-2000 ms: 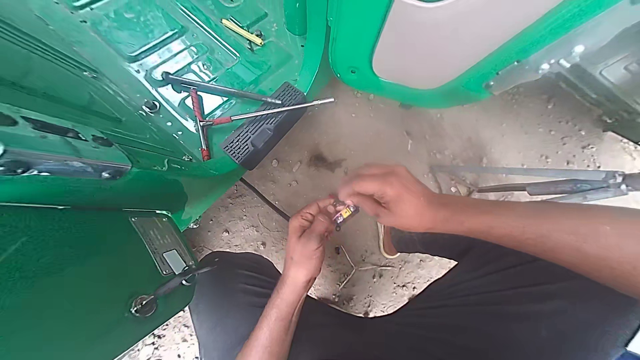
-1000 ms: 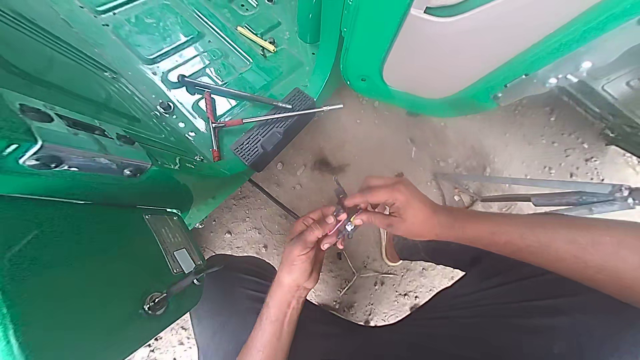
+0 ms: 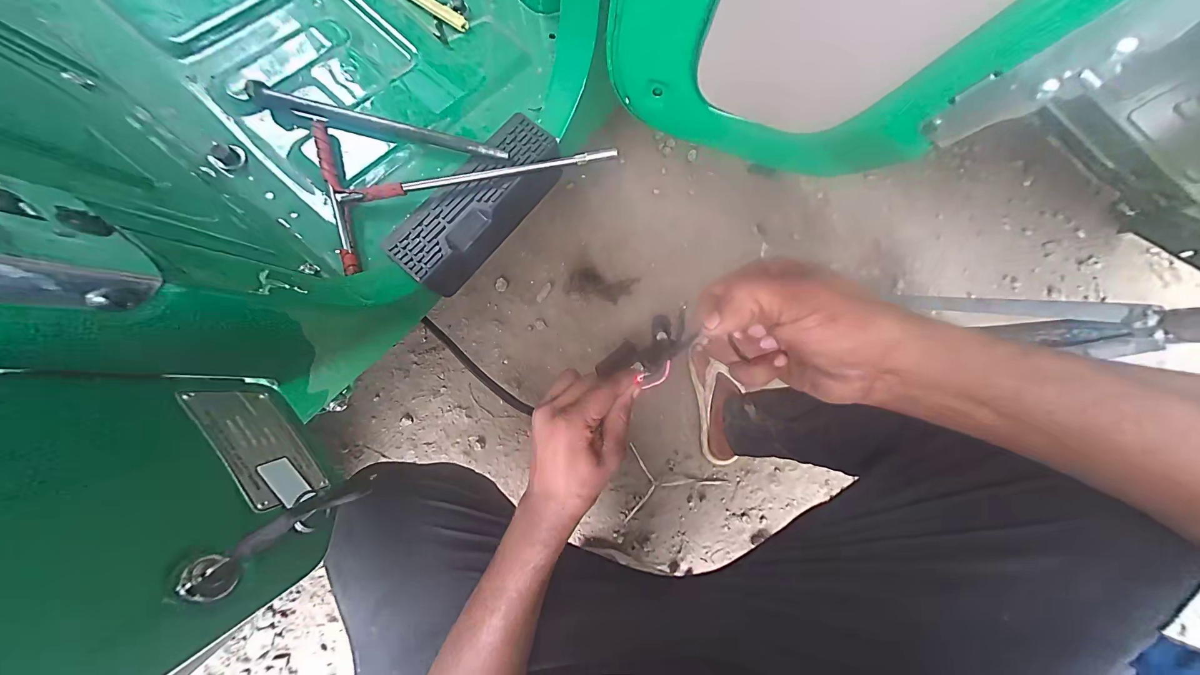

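Between thumb and fingers, my left hand (image 3: 583, 436) pinches a small dark part (image 3: 621, 360) with a short red-and-white wire (image 3: 659, 379). To its right, my right hand (image 3: 797, 333), partly blurred, has its fingers curled at a dark strip, perhaps tape (image 3: 687, 339), that runs toward the part. Whether the strip is joined to the part cannot be made out. A black cable (image 3: 473, 366) comes from under the green body panel and passes behind my left hand.
A black ribbed pedal or step pad (image 3: 473, 206) lies at the green metal floor's edge. On it rest a red-handled T-handle wrench (image 3: 478, 175) and a steel bar (image 3: 375, 120). A green panel with a key (image 3: 272, 530) is at left, metal struts (image 3: 1059, 319) at right.
My hands were close together around the small part one second ago. Now my right hand is farther to the right of my left, and a dark strip shows between them.
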